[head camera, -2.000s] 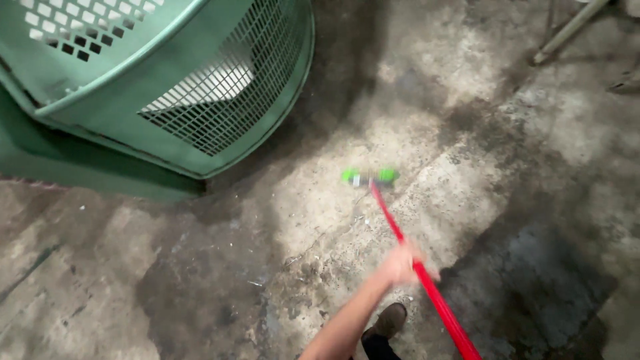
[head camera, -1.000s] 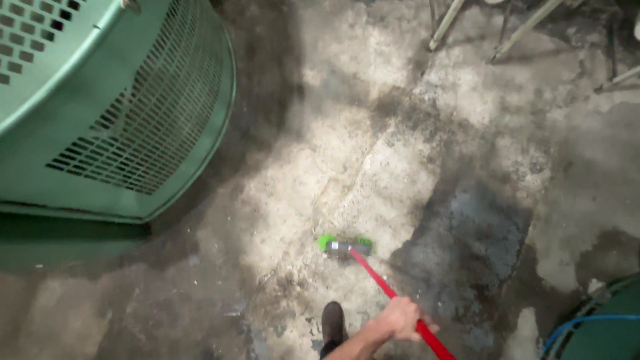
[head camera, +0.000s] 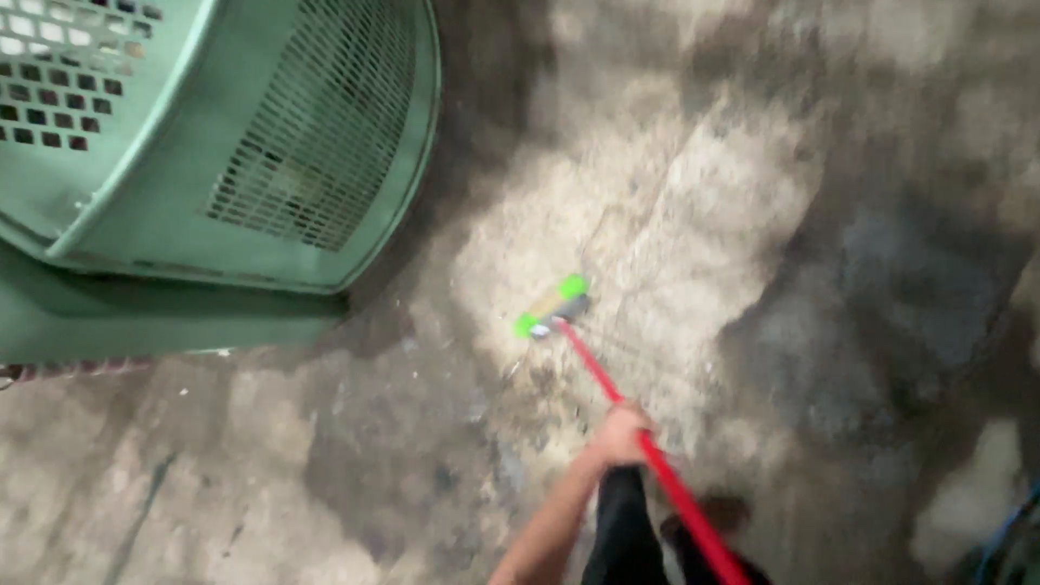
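Note:
My left hand (head camera: 624, 432) is closed around the red pole (head camera: 686, 504) of a broom, and its forearm enters from the bottom edge. The broom head (head camera: 556, 310), grey with bright green ends, is at the floor, tilted up to the right. It lies ahead of my hand, over a pale patch of the stained concrete floor (head camera: 699, 219). The pole runs down past my hand and leaves the view at the bottom right. My right hand is not in view. The picture is somewhat blurred.
A large green housing with a perforated metal guard (head camera: 325, 122) stands at the upper left. Dark, wet-looking patches (head camera: 886, 317) mark the floor at the right. My dark-trousered legs (head camera: 621, 528) are at the bottom, and a blue cord or hose (head camera: 1003, 528) shows at the lower right edge.
The broom head has turned from lying nearly level across the view to a slant. The metal legs seen at the top right one second ago are out of view.

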